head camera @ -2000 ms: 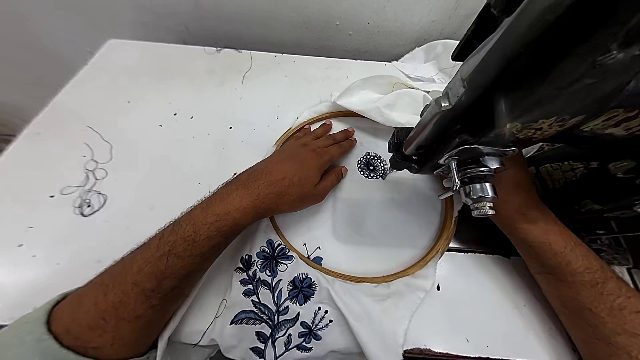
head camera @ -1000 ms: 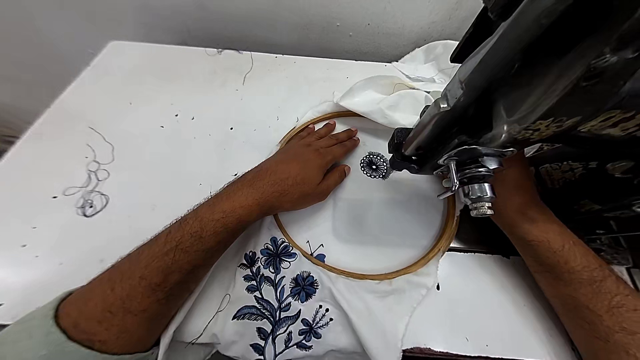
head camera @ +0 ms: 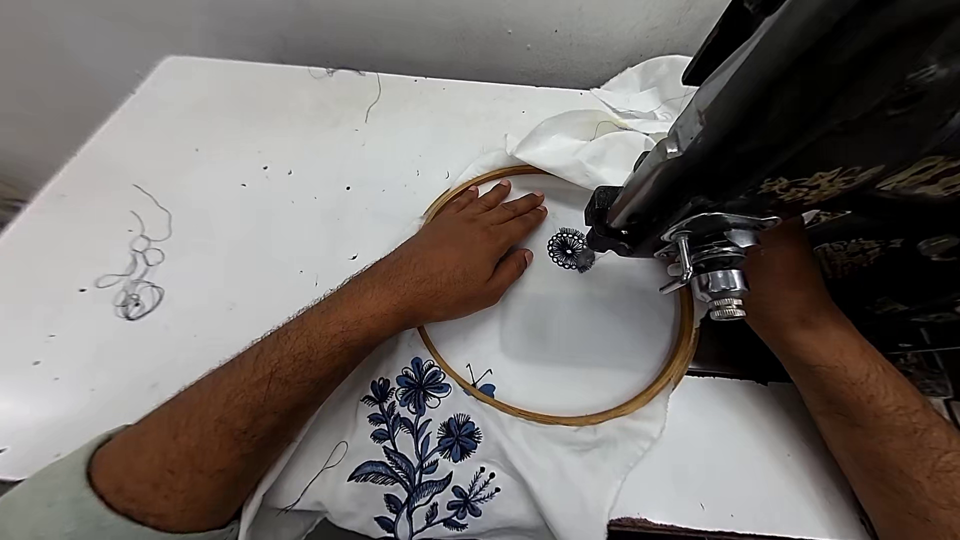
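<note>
My left hand (head camera: pixel 480 251) lies flat on white fabric (head camera: pixel 592 322) stretched in a wooden embroidery hoop (head camera: pixel 585 418), its fingers slightly apart near the hoop's upper left rim. Right of its fingertips, a round dark embroidered motif (head camera: pixel 570 250) sits beside the needle end of a black sewing machine (head camera: pixel 810 127). My right hand (head camera: pixel 784 277) is behind the machine's chrome thread tension assembly (head camera: pixel 718 262); its fingers are hidden, so what it touches cannot be told. Blue embroidered flowers (head camera: pixel 420 442) show on the fabric below the hoop.
A tangle of dark thread (head camera: pixel 139 277) lies on the white tabletop (head camera: pixel 247 135) at the left, with small dark specks around. Bunched white fabric (head camera: pixel 585 142) rests behind the hoop. A grey wall (head camera: pixel 450 37) stands along the table's back edge.
The hoop and my left hand have shifted slightly to the right. More dark stitching shows at the edges of the round motif. My right hand stays behind the tension assembly.
</note>
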